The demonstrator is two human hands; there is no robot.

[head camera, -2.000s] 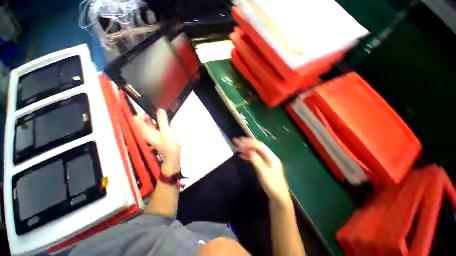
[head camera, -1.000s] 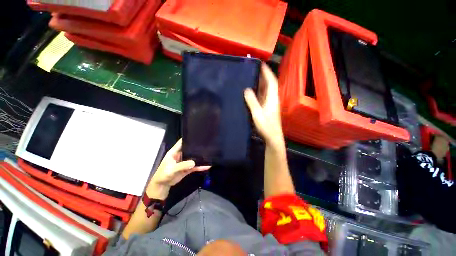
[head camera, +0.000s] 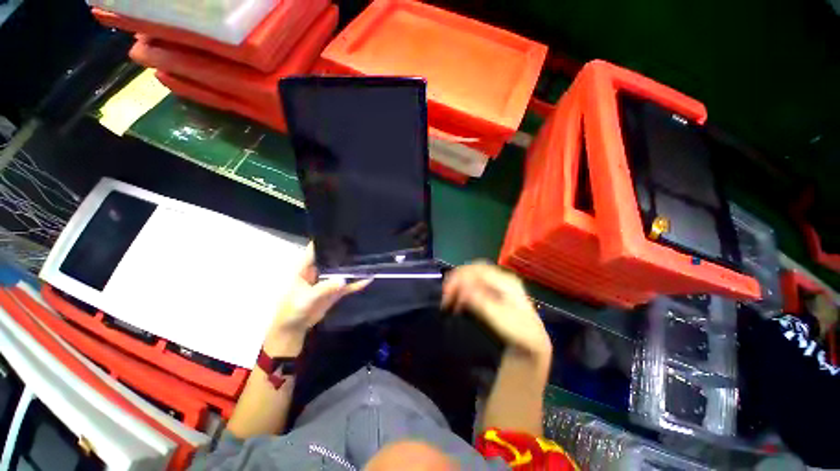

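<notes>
A glossy black tablet screen assembly point(head camera: 364, 170) stands tilted over the lap, its dark face towards me. My left hand point(head camera: 309, 299) holds its lower left corner, thumb along the bottom edge. A smoky thin sheet, probably protective film point(head camera: 382, 299), hangs below a bright line at the panel's lower edge. My right hand point(head camera: 488, 299) is at the right end of this sheet with bent fingers, off the panel itself. The fingertips are blurred, and I cannot tell if they pinch the film.
A white sheet point(head camera: 203, 285) covers part of a white tray at left, above red foam trays point(head camera: 138, 345). A shallow red tray point(head camera: 442, 60) lies behind the panel. Stacked red frames point(head camera: 599, 184) lean at right, near clear blister trays point(head camera: 677, 359). A person's dark sleeve point(head camera: 792, 368) shows far right.
The panel has moved a little left and up. My right hand has left its right edge and moved down to the lower right corner. The smoky sheet now shows below the panel.
</notes>
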